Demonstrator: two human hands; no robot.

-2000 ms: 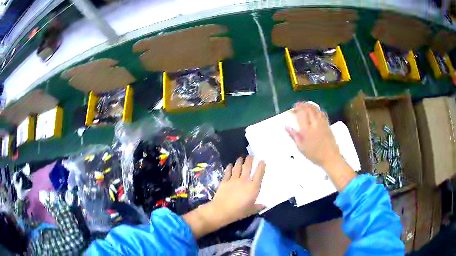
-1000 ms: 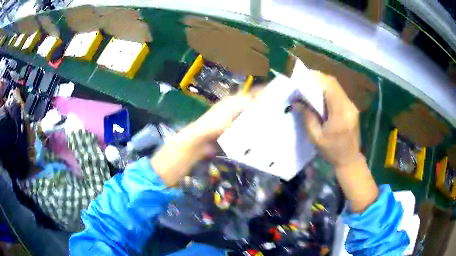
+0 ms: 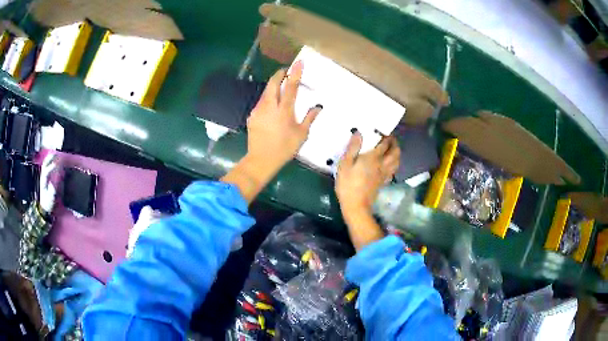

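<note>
A white insert (image 3: pixel 347 110) with small dark holes lies over a gift box in front of its brown cardboard lid (image 3: pixel 373 73). It hides the box's contents and yellow walls. My left hand (image 3: pixel 277 126) holds the insert's left edge, with the thumb on its top face. My right hand (image 3: pixel 367 174) holds its near right edge, fingers on the surface. More white inserts (image 3: pixel 557 320) are stacked at the lower right, cut off by the picture's edge.
Bagged AV cables (image 3: pixel 300 286) are heaped below my hands. Boxes with white inserts (image 3: pixel 127 66) stand left on the green belt; open boxes with bagged contents (image 3: pixel 475 190) stand right. A neighbour's gloved hands are at a pink mat (image 3: pixel 107 200) with a black device (image 3: pixel 80 192).
The hands first lay on the insert stack, then carried a tilted insert over the cable heap. Now the insert lies flat over the box, with both hands on it. The view has turned left.
</note>
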